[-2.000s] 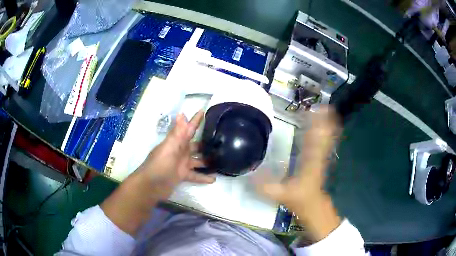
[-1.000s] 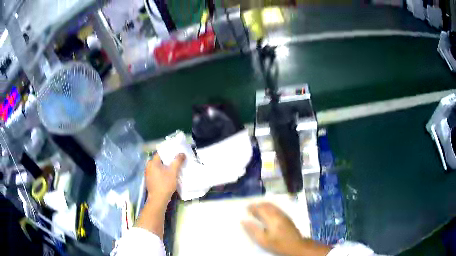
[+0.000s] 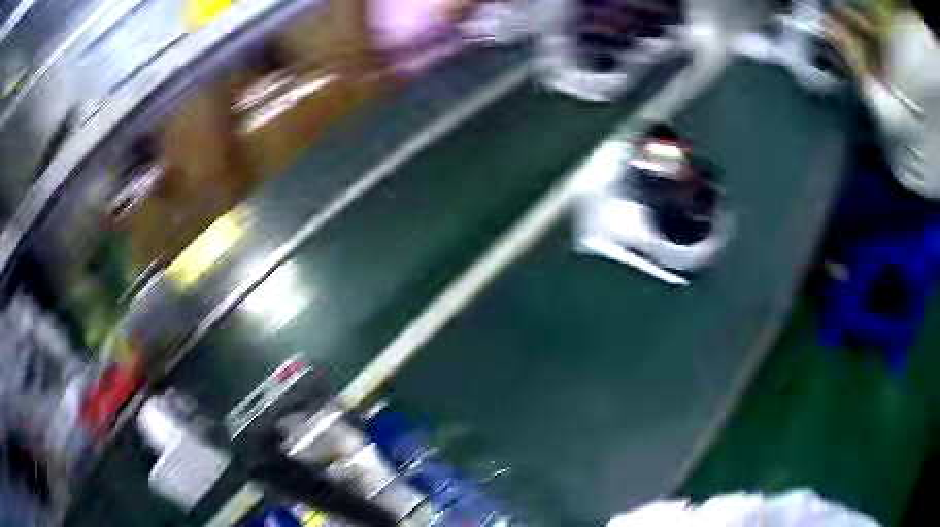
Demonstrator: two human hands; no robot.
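Observation:
The view is strongly blurred. A white camera unit with an open black cup (image 3: 660,211) lies on the dark green bench, right of centre. A white unit (image 3: 188,463), apparently the camera handled before, stands at the lower left beside the screw feeder (image 3: 276,396). The black screwdriver (image 3: 330,499) crosses the bottom left edge. My left hand and my right hand are out of the picture; only a white sleeve shows at the bottom right edge.
Another white and black unit (image 3: 598,51) lies at the top, past the pale strip (image 3: 464,299). Blue printed film (image 3: 443,479) is at the bottom. A blue object (image 3: 886,288) is at the right, beyond the bench edge. Part of a person in white (image 3: 912,103) shows at the upper right.
The view has swung to the right along the bench. The white unit that my left hand touched now stands at the lower left with no hand visible on it. Both hands have left the picture.

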